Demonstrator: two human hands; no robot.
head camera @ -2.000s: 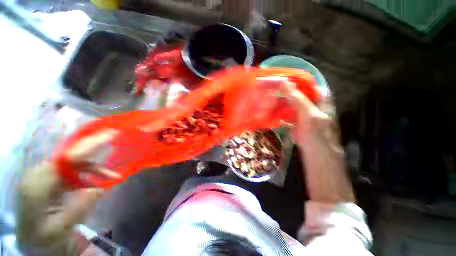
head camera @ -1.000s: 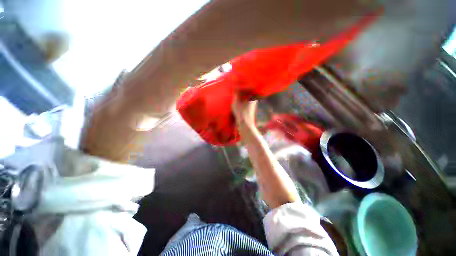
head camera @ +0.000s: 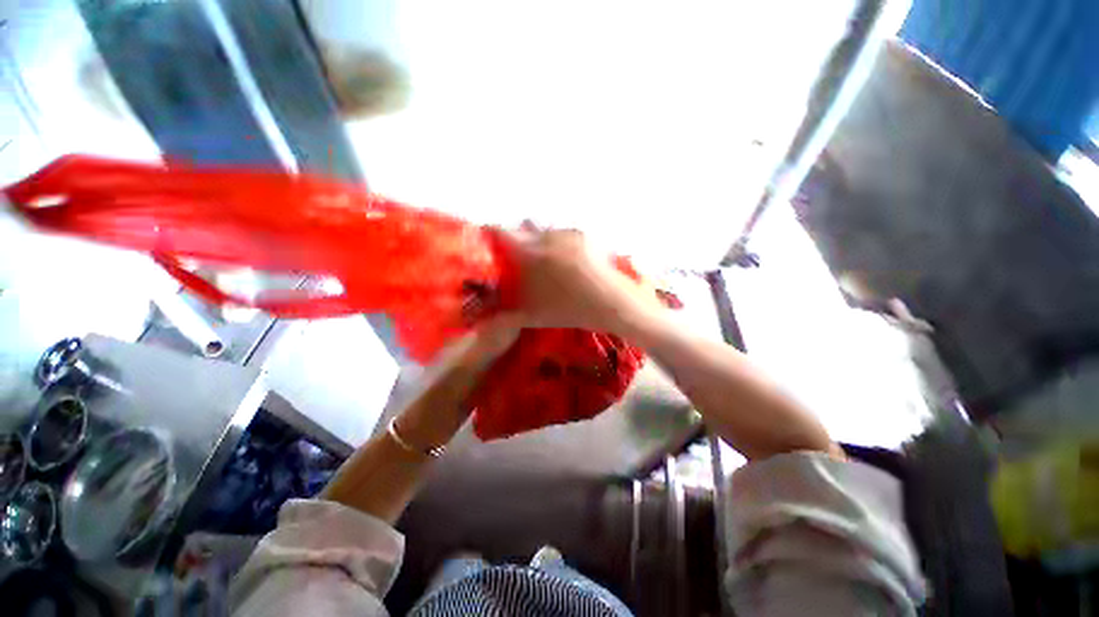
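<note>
A thin red plastic bag (head camera: pixel 560 380) is held up in front of me at mid-frame. Dark bits show through its lower part, below and right of my hands. Its empty upper part and loop handles stretch out to the left and are blurred. My right hand (head camera: pixel 560 283) is closed around the bag's gathered middle. My left hand (head camera: pixel 488 338) is at the bag just below and left of it, partly hidden by the red plastic. Both hands are close together, and a bracelet is on my left wrist.
Several small round metal bowls (head camera: pixel 118 494) stand on a steel surface at the lower left. A very bright opening or window fills the top. A blue panel (head camera: pixel 1006 66) is at the upper right and a yellow object (head camera: pixel 1046 497) at the right edge.
The view has swung away from the sink, dark pot and green basin. My left arm has come down from across the top, and both hands are now together on the bag.
</note>
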